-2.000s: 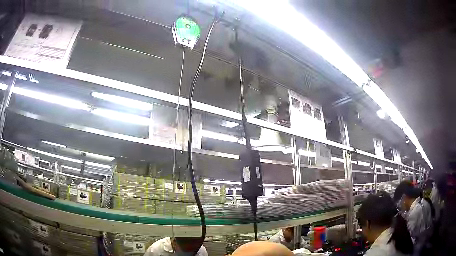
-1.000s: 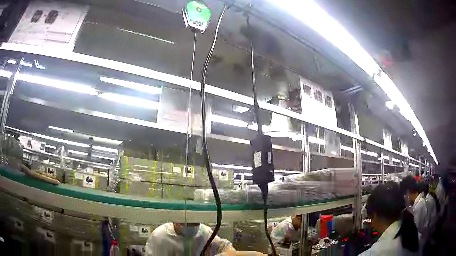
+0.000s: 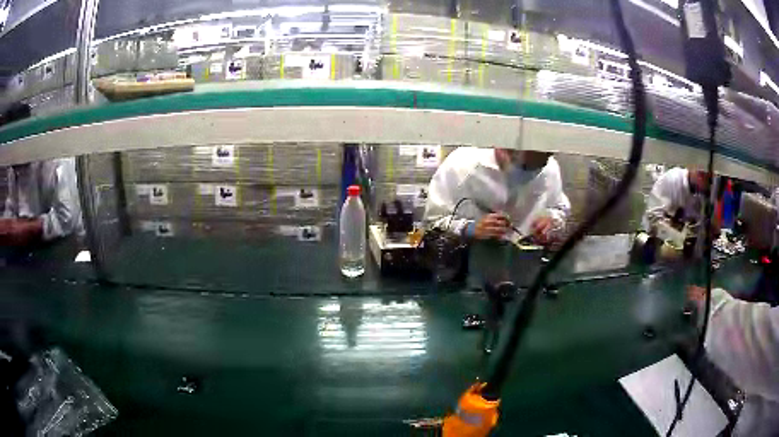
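The orange-yellow barrel of the electric screwdriver (image 3: 472,414) shows at the bottom edge, its lower part cut off. Its thick black cord rises to the upper right. Small dark electronic units lie spaced on the shiny green bench: one at the lower left (image 3: 188,385) and one near the middle (image 3: 472,322). Neither of my hands can be made out. A small pale blurred thing lies just left of the screwdriver, too unclear to name.
A crumpled clear plastic bag (image 3: 64,397) lies at lower left. A record sheet (image 3: 673,399) with a dark pen is at lower right, by a neighbour's white sleeve (image 3: 752,333). A red-capped bottle (image 3: 352,235) and a person working stand opposite. A green-edged shelf (image 3: 342,98) crosses above.
The view has tilted down from the overhead lights and shelf to the bench. The screwdriver barrel and units have come into view; the skin-coloured shape at the bottom edge is gone.
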